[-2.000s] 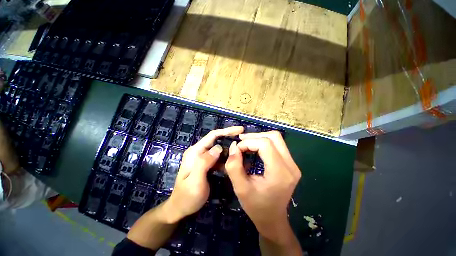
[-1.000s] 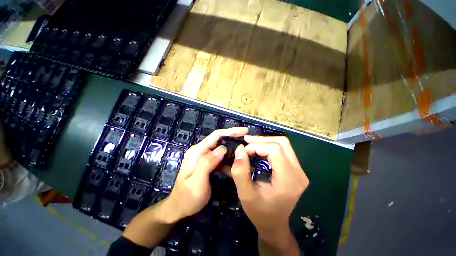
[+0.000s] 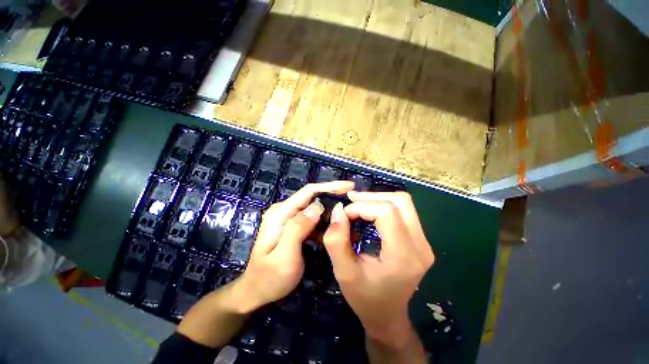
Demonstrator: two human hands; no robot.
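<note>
A small black plastic housing [image 3: 329, 204] is held between the fingertips of both my hands, above the blister tray. Most of it is hidden by the fingers. My left hand [image 3: 276, 249] grips its left side, with the thumb on top. My right hand [image 3: 381, 249] grips its right side, with thumb and forefinger on it. The glossy black blister tray [image 3: 186, 250] lies under my hands, with rows of pockets holding dark housings. One pocket in the middle row shines bright and its content cannot be told. My hands and forearms cover the tray's right part.
The tray lies on a green bench [image 3: 455, 245]. Pale scraps [image 3: 439, 313] lie right of it. A neighbouring filled tray [image 3: 53, 153] and stacked trays [image 3: 142, 50] are at left. Beyond are a plywood board [image 3: 384, 85] and an orange-taped panel [image 3: 569, 92]. A person's arm shows at the left edge.
Both hands keep hold of the black housing and stay nearly in place, with small shifts of the thumbs and fingers. The view has shifted slightly.
</note>
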